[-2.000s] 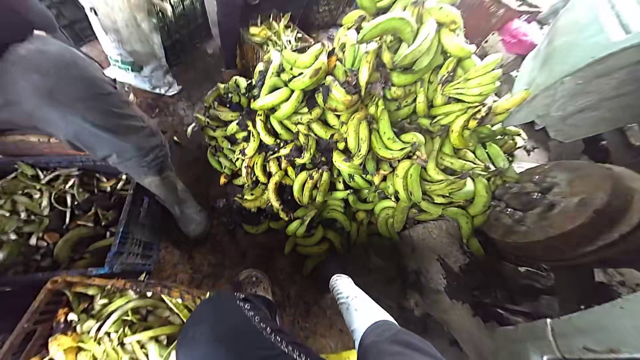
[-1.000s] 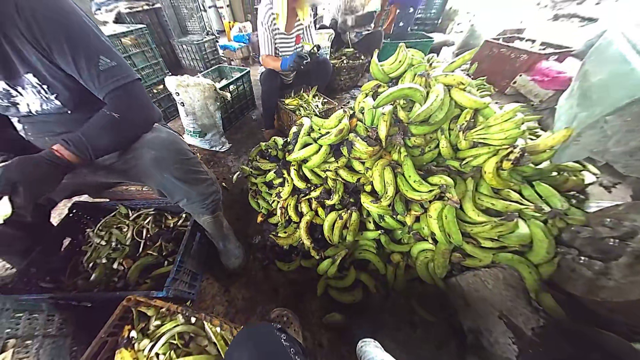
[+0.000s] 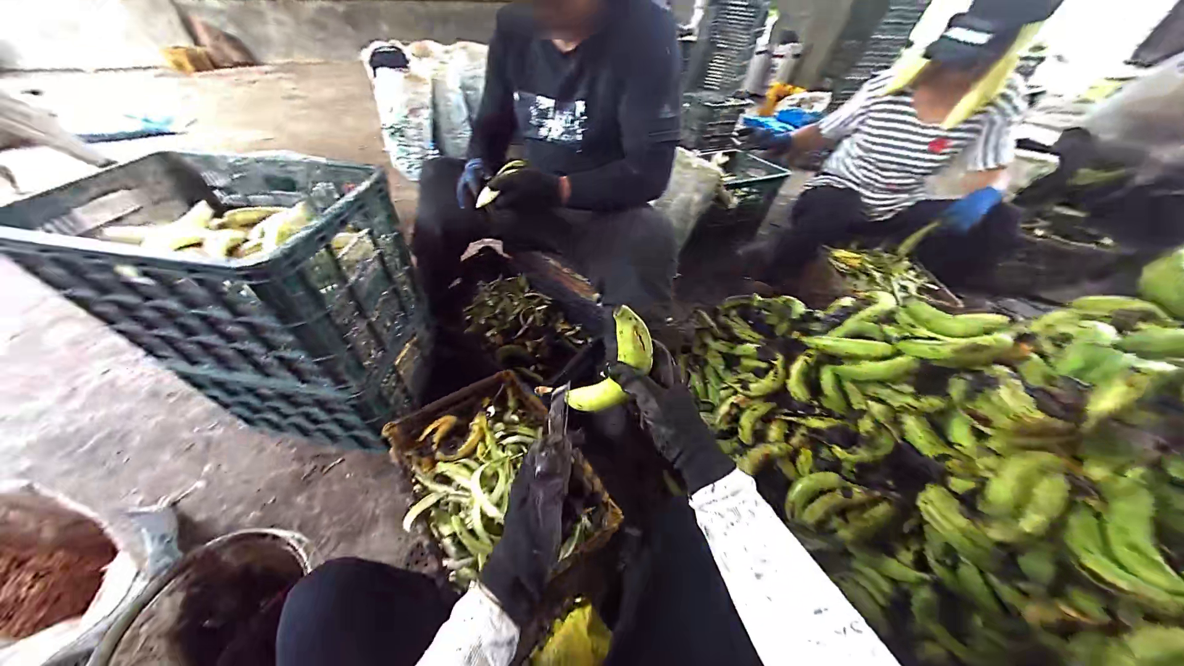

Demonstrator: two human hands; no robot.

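My right hand (image 3: 671, 416), in a dark glove below a white sleeve, holds green plantains (image 3: 634, 342); one stands upright and another points left toward my left hand. My left hand (image 3: 541, 490), also in a dark glove, is closed on what looks like a knife (image 3: 557, 412), its dark blade raised beside the plantain's tip. Below and left of the hands sits a crate of peels (image 3: 481, 481). A large heap of green plantains (image 3: 860, 370) spreads to the right.
A tall green plastic crate (image 3: 277, 287) at left holds peeled plantains (image 3: 222, 231). Buckets (image 3: 268, 546) stand at lower left. A co-worker in a dark shirt (image 3: 592, 120) sits ahead with a plantain; another in a striped shirt (image 3: 911, 139) sits at upper right.
The view has swung left. My two gloved hands have come into view with plantains and the knife-like tool; the earlier frames do not show them.
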